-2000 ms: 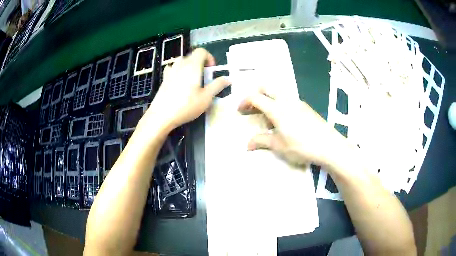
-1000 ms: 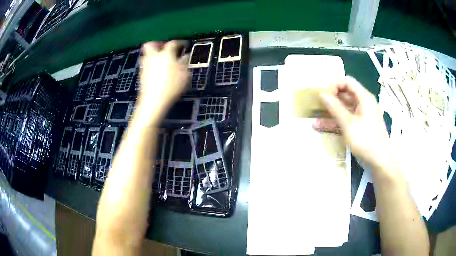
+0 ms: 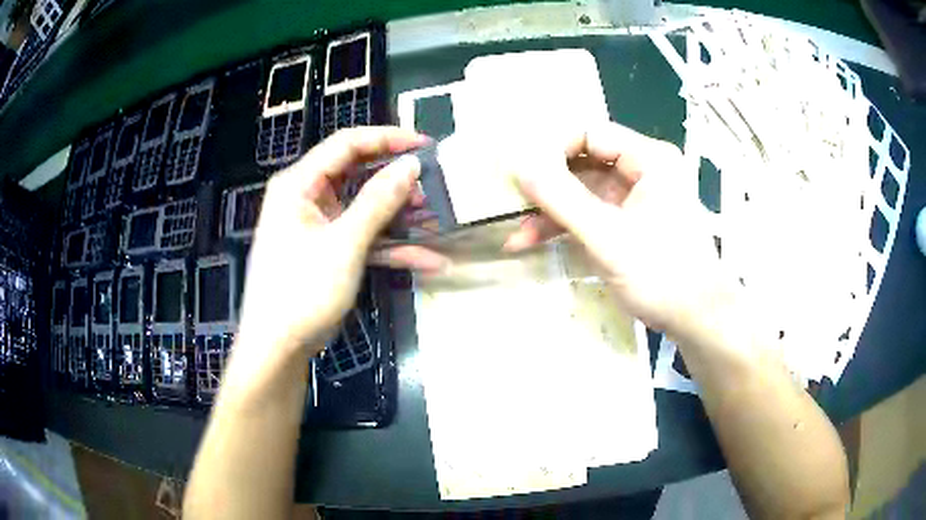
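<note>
My left hand [image 3: 335, 218] grips a dark phone front housing [image 3: 439, 193] above the sheets, its keypad end mostly hidden by my fingers. My right hand [image 3: 619, 213] holds a pale screen adhesive [image 3: 492, 188] at the housing's window end. The adhesive lies against or just over the window; its exact contact cannot be told. Below the hands lies a stack of white adhesive sheets [image 3: 538, 386], yellowish in places. Part of the hands' area is blurred.
A black blister tray [image 3: 350, 411] at left holds rows of housings, two at the top with pale window borders. Stacked black trays [image 3: 18, 305] stand at far left. Waste sheets [image 3: 883, 193] with liner scraps [image 3: 746, 122] lie at right. A pale metal edge [image 3: 487, 30] runs behind.
My left hand has taken a housing from the tray's top row, leaving a gap there, and brought it over the sheets. My right hand has brought the adhesive to it. The view has shifted.
</note>
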